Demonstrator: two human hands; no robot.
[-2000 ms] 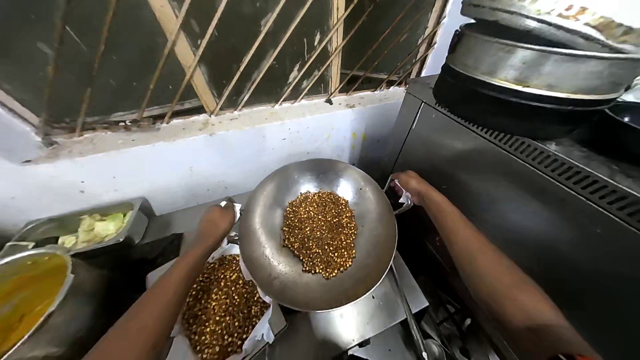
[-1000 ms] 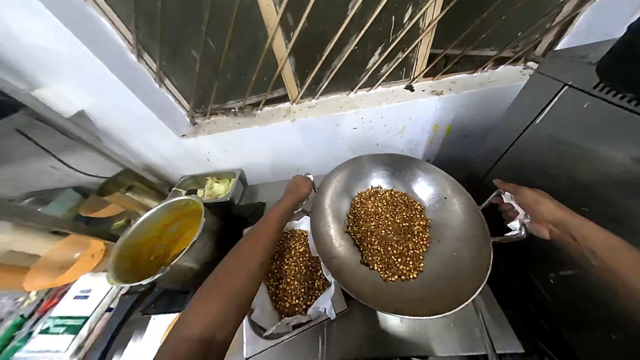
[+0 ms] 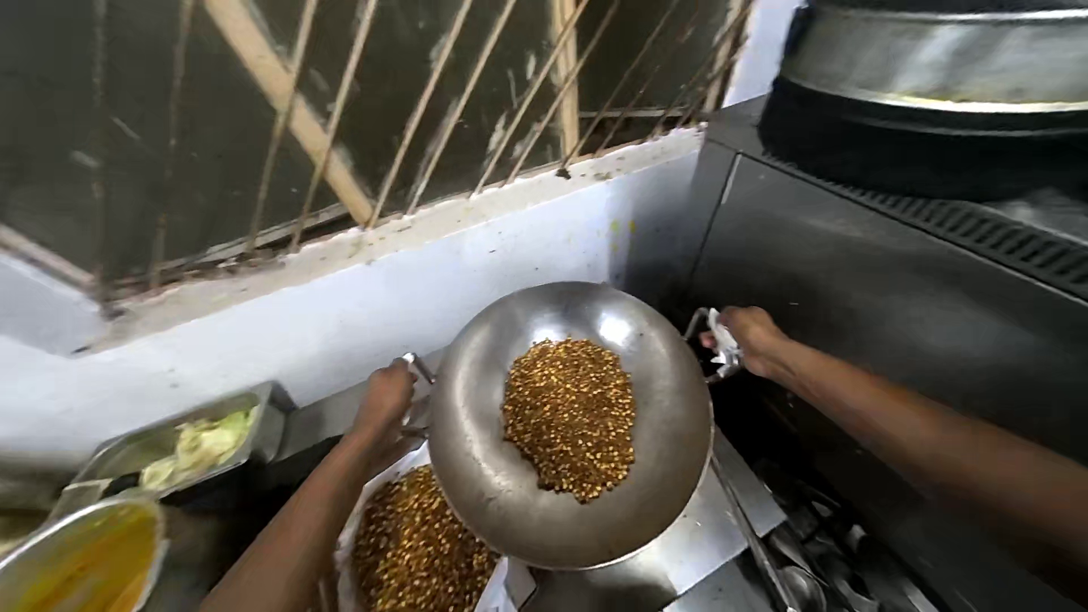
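Note:
A steel wok [image 3: 501,501] hangs between my two hands, with a heap of roasted brown and golden grains [image 3: 571,416] in its middle. My left hand [image 3: 389,398] grips the loop handle on the wok's left side. On the right, my right hand [image 3: 745,338] holds the other loop handle through a crumpled white cloth or paper [image 3: 724,344]. Below and left of the wok, partly hidden by it, is a paper-lined container holding more of the same grains [image 3: 425,544].
At the left are a steel tray of pale green leaves [image 3: 270,425] and a pot of yellow-orange liquid [image 3: 85,561]. Stacked blackened pans [image 3: 935,68] stand on the metal unit at right. Ladles [image 3: 799,586] lie lower right. Behind runs a wall below a barred window [image 3: 442,110].
The view has swung right and back over these two seconds. Both hands keep hold of the wok's handles, and the grains remain heaped in it.

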